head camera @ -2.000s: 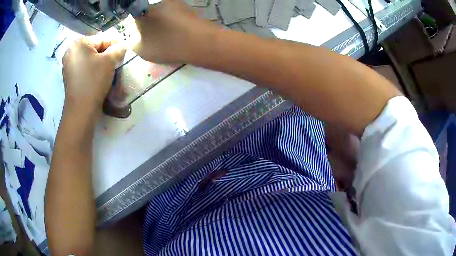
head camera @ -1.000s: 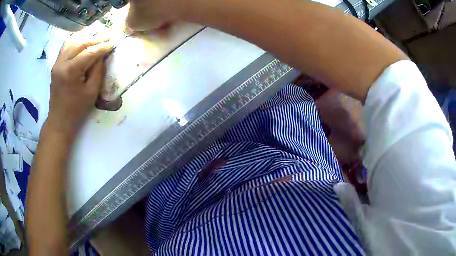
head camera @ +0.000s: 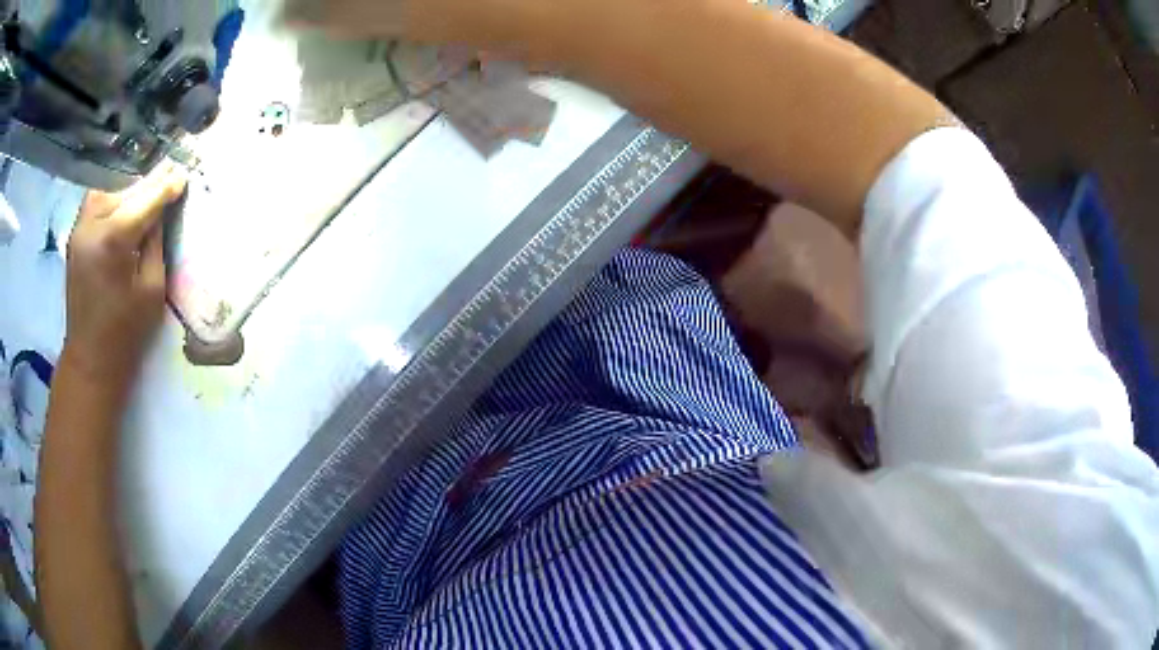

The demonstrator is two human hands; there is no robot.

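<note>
The sewing machine head is at the top left, with its needle area brightly lit. My left hand is beside the needle area with fingers bent together; glare hides whether they hold anything. My right arm reaches across the top, and my right hand is blurred and cut off by the top edge near the grey cut pieces. Whether it holds a piece cannot be seen.
The white table has a dark seam ending at a brownish cut-out. A printed ruler runs along the front edge. White and blue pieces lie at the far left. Brown cardboard is at the top right.
My right hand has moved away from the needle, up and right to the grey pieces. My left hand stays near the needle. The view has shifted.
</note>
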